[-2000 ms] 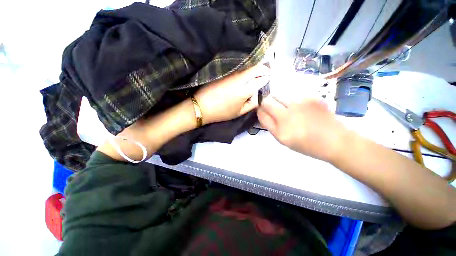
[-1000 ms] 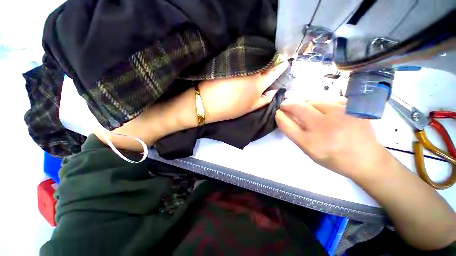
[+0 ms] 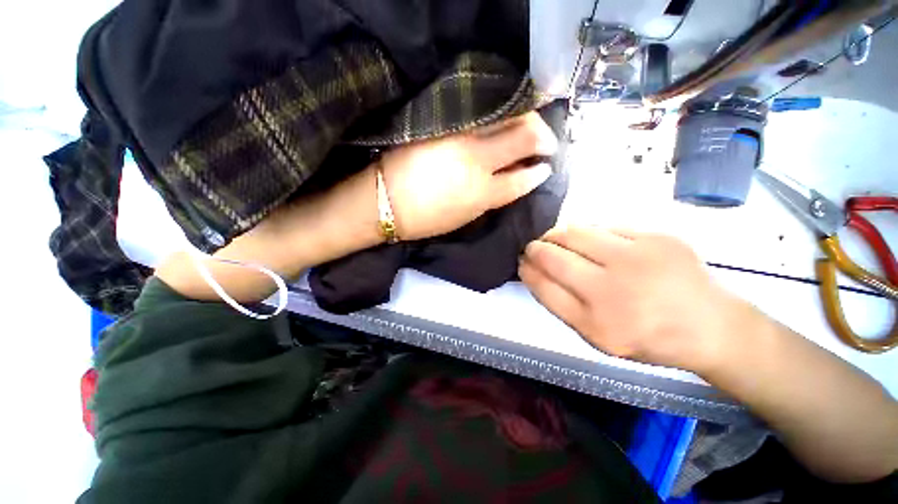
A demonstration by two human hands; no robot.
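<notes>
The plaid garment (image 3: 286, 133), dark with pale yellow check lines, lies bulky at the left and centre, with its smooth black lining (image 3: 473, 251) lying toward me. My left hand (image 3: 463, 182) lies flat on the cloth beside the presser foot, thumb and fingers a little apart; whether it pinches cloth is hidden. My right hand (image 3: 615, 285) has thumb and fingertips together at the right edge of the lining, pinching it. The lit presser foot area (image 3: 581, 98) of the white sewing machine (image 3: 679, 30) is just beyond my left fingertips.
A clear blue-grey plastic cup-like block (image 3: 716, 157) stands right of the needle area. Scissors (image 3: 832, 231) with red and orange-yellow handles lie at the right. The table's ruler-marked edge (image 3: 512, 364) runs in front of me. A blue bin (image 3: 655, 443) is below it.
My right hand has moved away from my left fingers, down toward the table's front edge, with the lining edge. My left hand stays near the presser foot, its fingers now flatter.
</notes>
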